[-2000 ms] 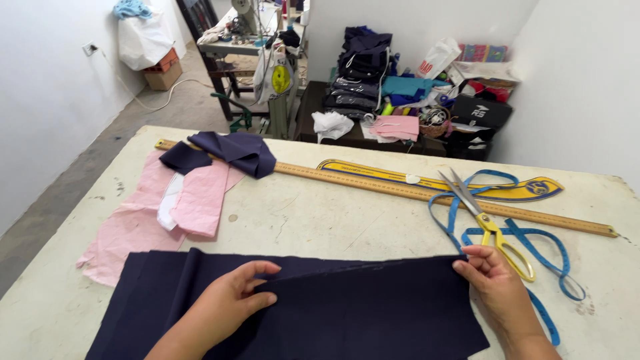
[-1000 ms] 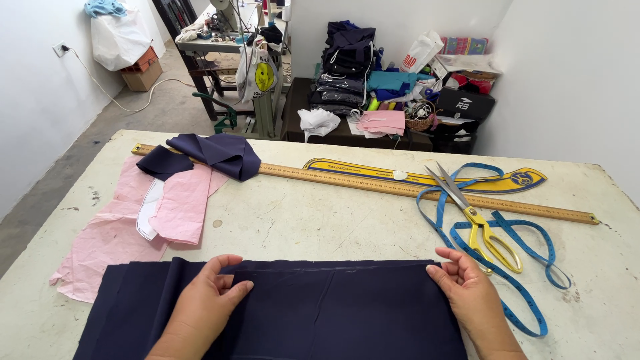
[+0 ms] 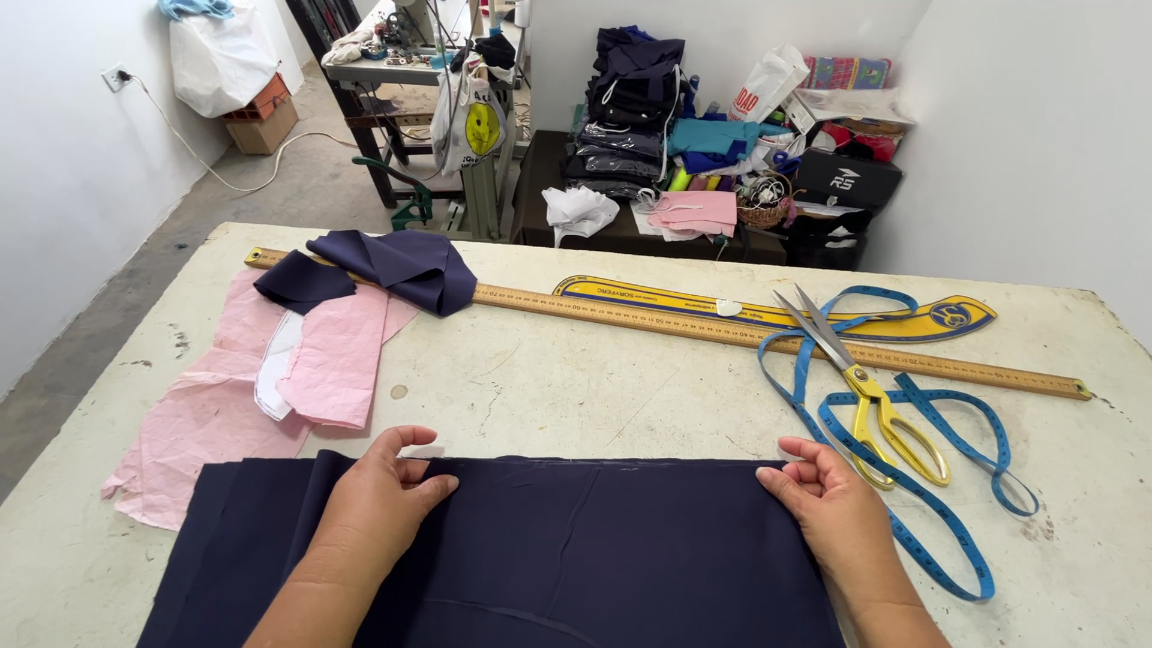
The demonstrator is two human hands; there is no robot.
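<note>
Navy fabric (image 3: 576, 549) lies spread along the near side of the table, its far edge nearly straight and marked with a pale line. My left hand (image 3: 387, 495) pinches that edge left of centre, beside a raised fold. At the right end my right hand (image 3: 823, 495) holds the fabric's corner between thumb and fingers. Just beyond the right hand lie scissors with yellow handles (image 3: 864, 382), blades partly apart, on a loosely looped blue tape measure (image 3: 945, 517). A wooden ruler (image 3: 621, 315) crosses the table behind, beside a yellow curved ruler (image 3: 765, 310).
Pink pattern pieces (image 3: 337, 360) and a white piece (image 3: 277, 369) lie at the left, with navy scraps (image 3: 396, 265) over the ruler's end. Beyond the table (image 3: 504, 396) are a sewing machine table (image 3: 405, 72) and a dark stand (image 3: 540, 180) piled with folded cloth, bags and thread.
The fabric's far edge, slanted and overlapping under my hands two seconds ago, now lies straighter and flatter. Both hands still hold it. The view has shifted slightly.
</note>
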